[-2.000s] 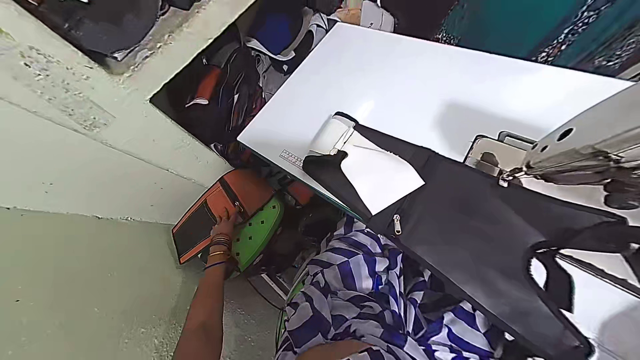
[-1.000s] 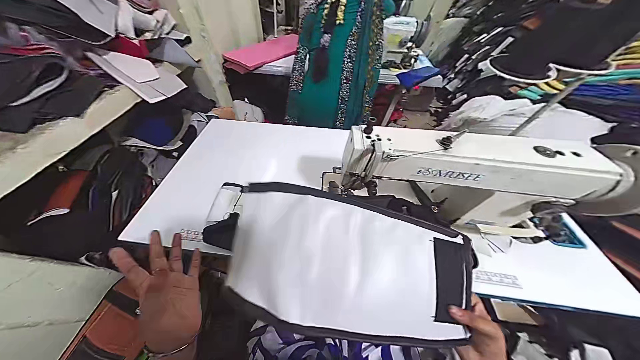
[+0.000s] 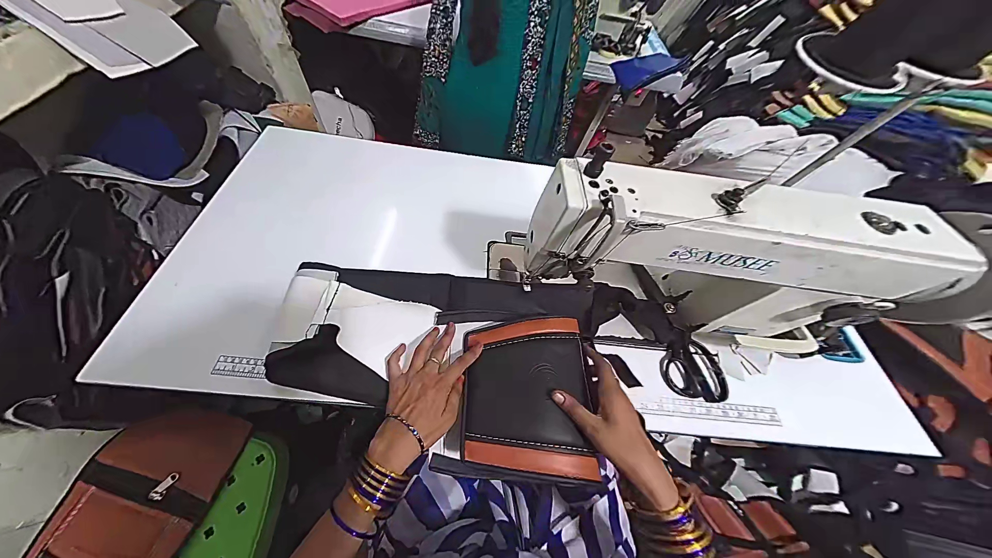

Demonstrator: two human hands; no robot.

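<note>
A black panel with orange bands and white stitching (image 3: 527, 395) lies over a larger black-and-white piece (image 3: 372, 310) on the sewing table. My right hand (image 3: 620, 426) grips the panel's right edge, thumb on top. My left hand (image 3: 426, 387) rests with fingers spread at its left edge, fingertips on the pieces; whether it grips is unclear. The industrial sewing machine (image 3: 744, 232) stands beyond, its needle area close to the far edge of the black material. Black-handled scissors (image 3: 694, 368) lie right of my right hand.
The white table (image 3: 325, 194) carries printed rulers. A brown piece with a zipper (image 3: 139, 496) lies on a green perforated stool (image 3: 240, 496) at lower left. Piled dark material (image 3: 62, 271) is at left. A person in teal clothing (image 3: 496, 85) is across the table.
The large white-faced piece held up by my right hand a second ago is no longer raised. The orange-banded panel is now between my hands, and my left hand has come onto the work.
</note>
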